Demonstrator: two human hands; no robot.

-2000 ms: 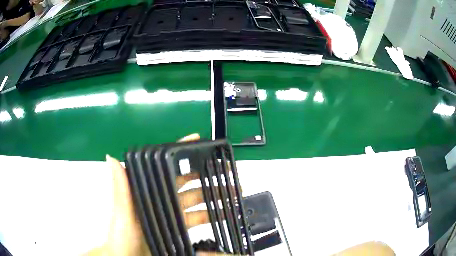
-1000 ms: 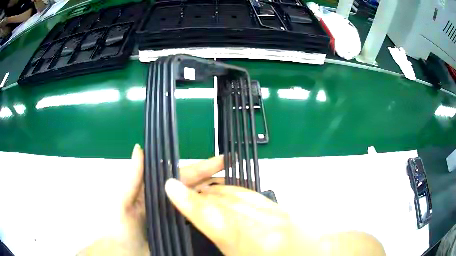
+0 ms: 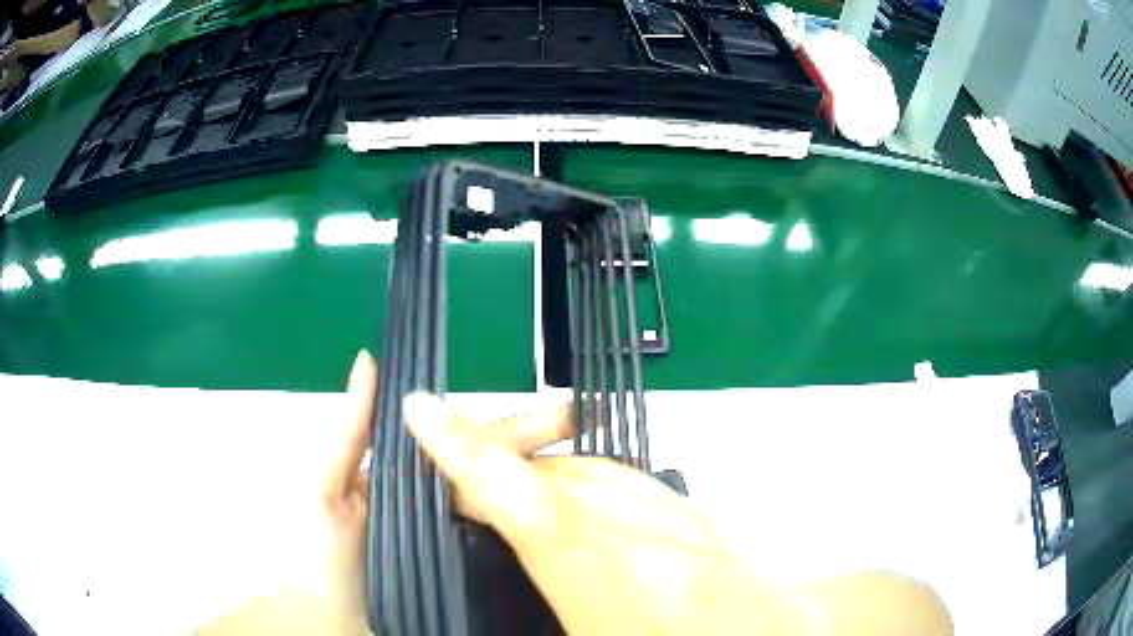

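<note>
A stack of frames (image 3: 416, 360) stands upright, seen as parallel black ribs, with a small white square at its top left. My left hand (image 3: 352, 460) holds it from the left and behind, mostly hidden by the stack. My right hand (image 3: 596, 528) lies across the stack's lower front, its thumb on the left ribs. A single phone frame (image 3: 655, 292) lies on the green bench behind the stack, partly covered by it. A corner of another frame (image 3: 672, 481) shows on the white sheet beside my right hand.
Black blister trays (image 3: 578, 93) are piled at the far side on a white stack edge (image 3: 578, 134). Another black tray (image 3: 186, 118) lies far left. A frame (image 3: 1044, 478) lies at the right edge of the white work sheet (image 3: 845, 485). A white bundle (image 3: 855, 87) is far right.
My right hand has come in from the lower right onto the stack. The stack was raised and turned more upright, then tilted slightly to the right.
</note>
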